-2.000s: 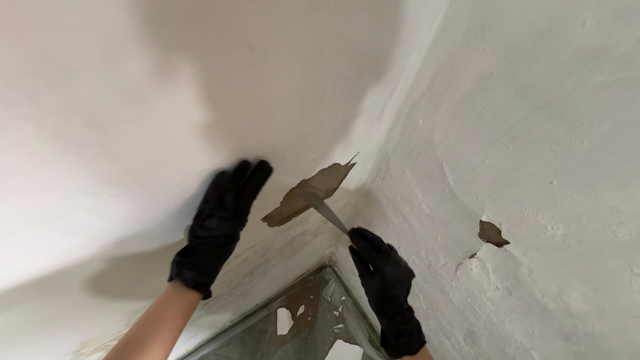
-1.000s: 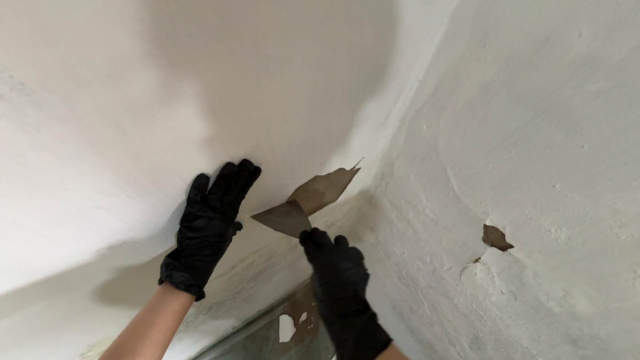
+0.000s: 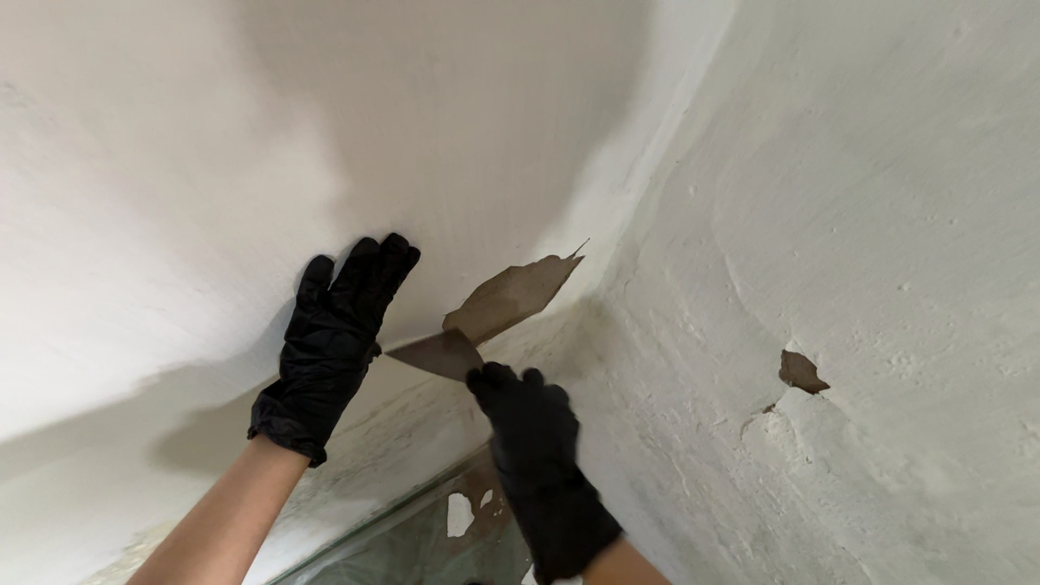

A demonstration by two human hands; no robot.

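Observation:
In a black glove, my left hand [image 3: 333, 349] lies against the white plastered wall [image 3: 455, 122] with its fingers extended, holding nothing. My right hand [image 3: 536, 455], also black-gloved, grips a putty knife [image 3: 439, 353]; the fingers hide its handle. The metal blade is at the wall, its edge at the lower left end of a bare brownish patch [image 3: 520, 296] where the coating is gone. One corner of the blade points toward the heel of my left hand.
At the right, an adjoining wall [image 3: 877, 203] with rough plaster has a small brown chipped spot [image 3: 803, 371]. Below, clear plastic sheeting [image 3: 406, 540] covers the surface at the wall's foot, and white paint flakes [image 3: 460, 514] lie there.
My right hand with the putty knife has moved left and down from the middle of the bare patch to its lower left end. My left hand stays on the wall, slightly lower.

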